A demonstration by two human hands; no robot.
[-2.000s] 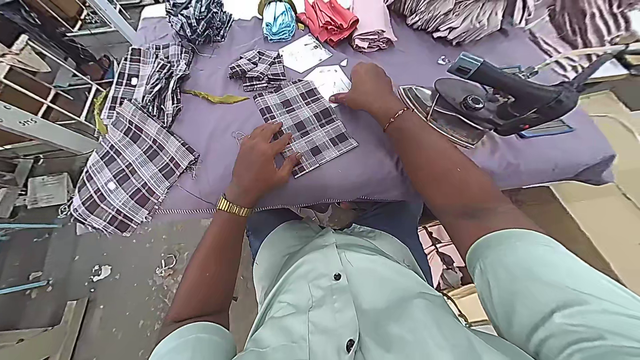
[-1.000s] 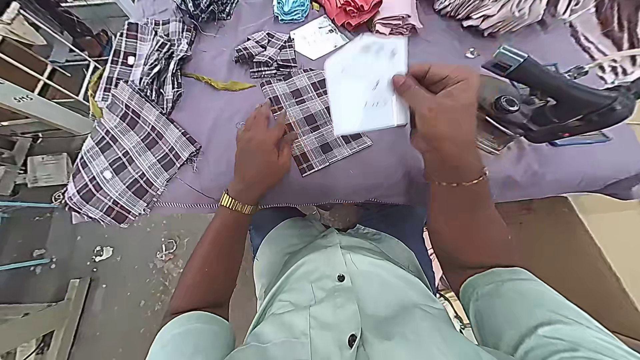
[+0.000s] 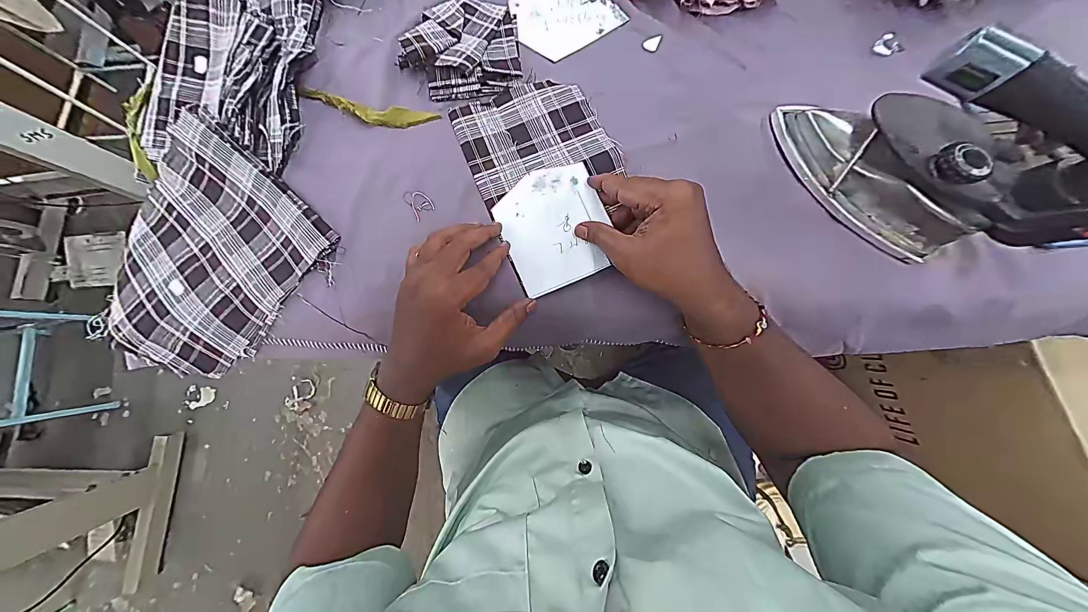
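A white pocket-shaped template [image 3: 552, 234] with handwriting lies over the lower part of a plaid fabric piece [image 3: 531, 136] on the purple-covered table. My right hand [image 3: 659, 242] grips the template's right edge between thumb and fingers. At its left edge my left hand [image 3: 455, 293] has its fingers spread, the tips touching the side and lower corner. Above the plaid piece sits a crumpled plaid piece [image 3: 463, 47], beside a second white template [image 3: 565, 21]. An electric iron [image 3: 960, 157] rests to the right of my right hand.
Larger plaid pieces [image 3: 221, 246] lie at the table's left, some hanging over its edge. A yellow-green fabric strip [image 3: 374, 110] runs between them and the middle. A metal rack [image 3: 68, 149] stands at far left, and a cardboard box [image 3: 960, 425] is below the table at right.
The right hand first reached to the template above the plaid piece, then raised it. Now the template is down on the plaid piece, and the left hand has moved to its left edge.
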